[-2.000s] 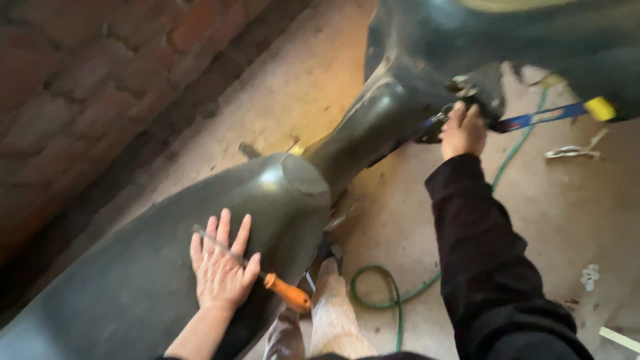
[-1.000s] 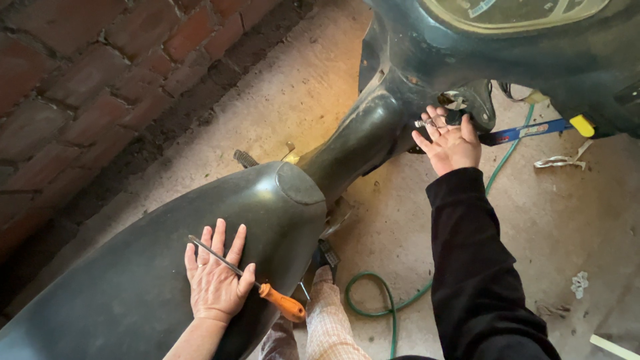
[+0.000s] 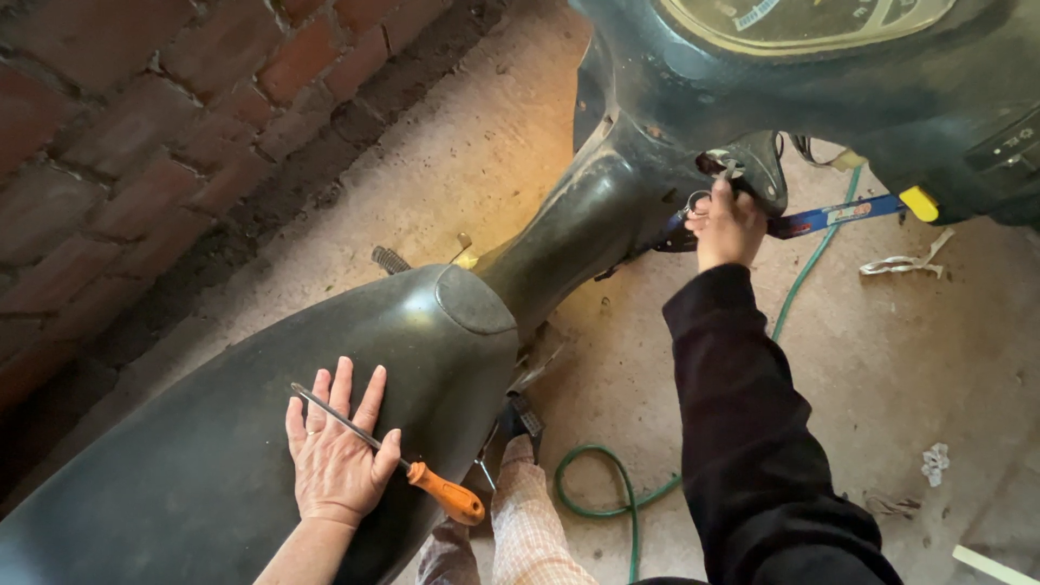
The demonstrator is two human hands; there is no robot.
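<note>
My left hand [image 3: 341,467] lies flat with spread fingers on the dark seat [image 3: 244,390] of a motor scooter. A screwdriver [image 3: 447,492] with an orange handle crosses it; the shaft runs over the fingers and is tucked at the thumb, tip to the upper left. My right hand [image 3: 727,219], in a black sleeve, is below the dash at an opening in the dark bodywork. Its fingers pinch a silver key [image 3: 731,170] there, and a metal key ring [image 3: 697,201] shows beside them. The fingers hide part of the key and lock.
A round gauge [image 3: 804,20] tops the dash. A blue strap-like bar [image 3: 837,214] with a yellow end [image 3: 920,204] extends right of my right hand. A green hose [image 3: 630,508] curls over the floor. The brick wall [image 3: 162,154] is upper left. A leg in checked cloth [image 3: 528,512] stands beside the seat.
One second ago my right hand was turned with fingers spread near the lock; now its fingers are closed at the key. My left hand and the screwdriver have stayed on the seat.
</note>
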